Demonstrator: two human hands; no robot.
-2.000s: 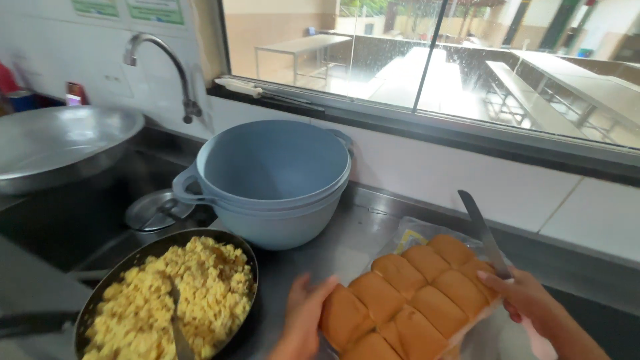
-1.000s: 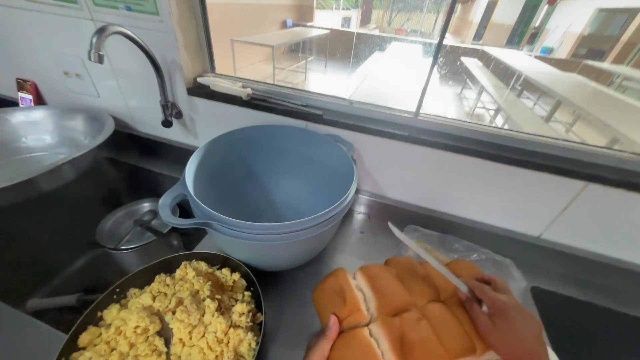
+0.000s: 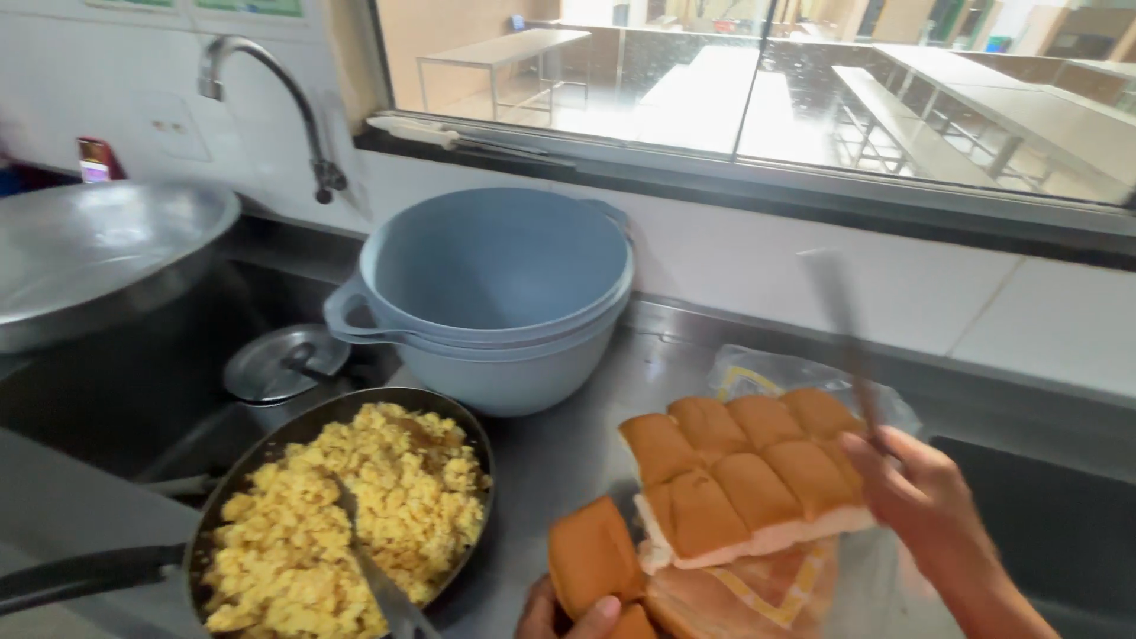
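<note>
My right hand (image 3: pixel 914 479) grips a knife (image 3: pixel 848 337), its blade blurred and pointing up over the far edge of the bread. A slab of joined soft bread rolls (image 3: pixel 745 479) lies on a clear plastic bag (image 3: pixel 825 577) with yellow print. At the bottom, my left hand (image 3: pixel 577 617) holds a separate piece of rolls (image 3: pixel 595 555), just left of the slab. Left of that stands a black frying pan (image 3: pixel 486 524) full of scrambled eggs (image 3: pixel 355 515), with a metal utensil (image 3: pixel 382 577) resting in them.
Stacked blue-grey plastic bowls (image 3: pixel 515 373) stand on the steel counter (image 3: pixel 657 355) against the tiled wall. At left are a sink with a lidded pot (image 3: pixel 288 364), a large metal basin (image 3: pixel 115 257) and a tap (image 3: pixel 275 75). The pan's black handle (image 3: pixel 89 572) juts left.
A piece of rolls has come apart from the slab and is in my left hand. The knife, low across the rolls one second ago, now points upward.
</note>
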